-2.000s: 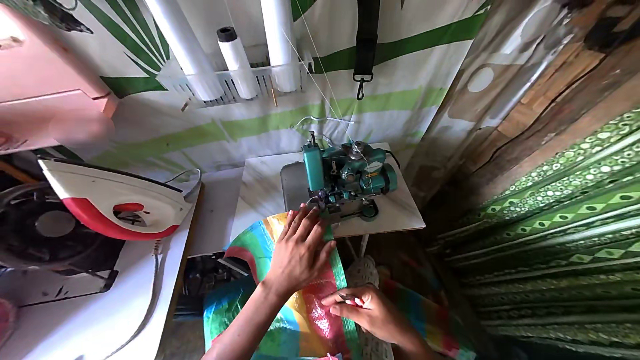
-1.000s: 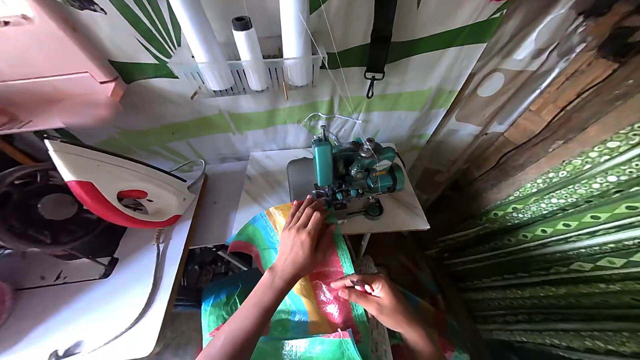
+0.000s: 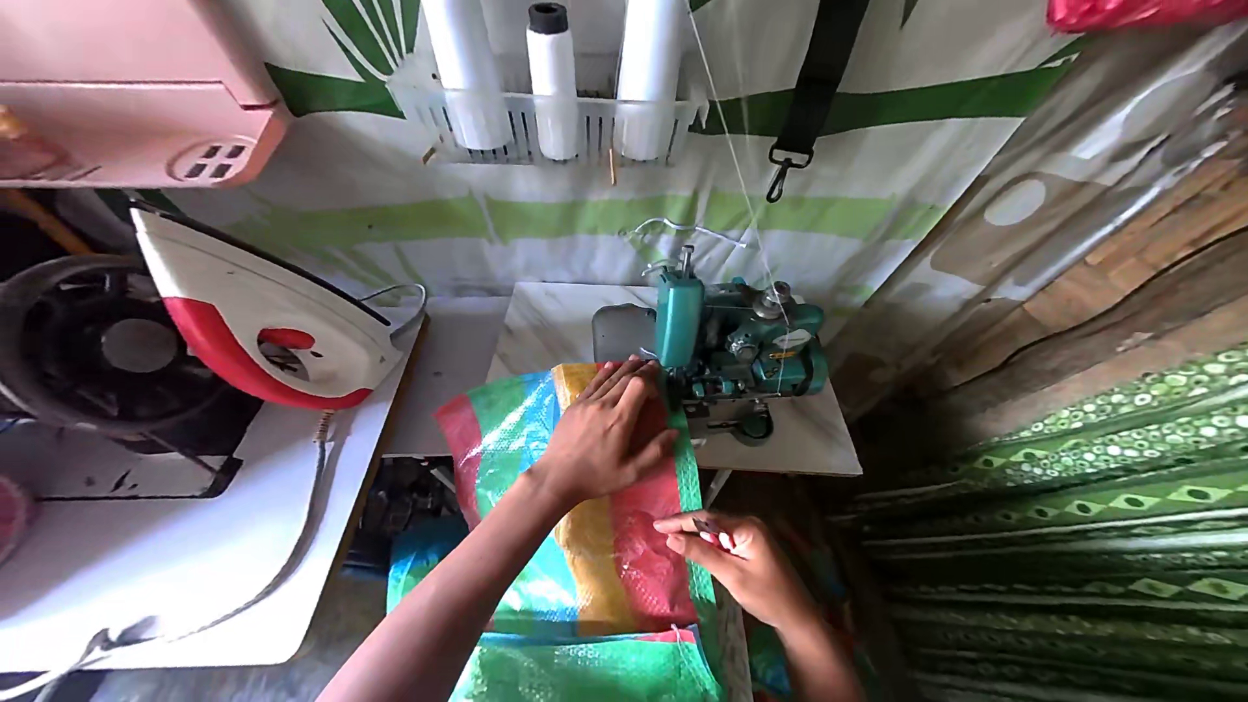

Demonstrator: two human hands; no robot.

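A green overlock sewing machine (image 3: 741,341) stands on a small marble-patterned table. Woven plastic fabric (image 3: 585,556) with green, blue, yellow and red stripes runs from the machine's front down toward me. My left hand (image 3: 614,429) lies flat on it, fingertips close beside the machine's foot area. Lower right, my right hand (image 3: 731,556) is closed on a small tool (image 3: 710,531) with red and metal parts, perhaps thread snips, by the fabric's green edge. Its exact kind is partly hidden by the fingers.
A white and red clothes iron (image 3: 263,312) stands on the white table at left, its cord trailing down, near a black fan (image 3: 97,341). White thread cones (image 3: 556,88) sit in a wall basket. Threads run down to the machine. A black strap (image 3: 819,88) hangs behind; a green patterned curtain (image 3: 1092,517) is at right.
The fabric under my left hand now shows more red beside the machine, and the hand still rests on it. My right hand keeps hold of the small tool.
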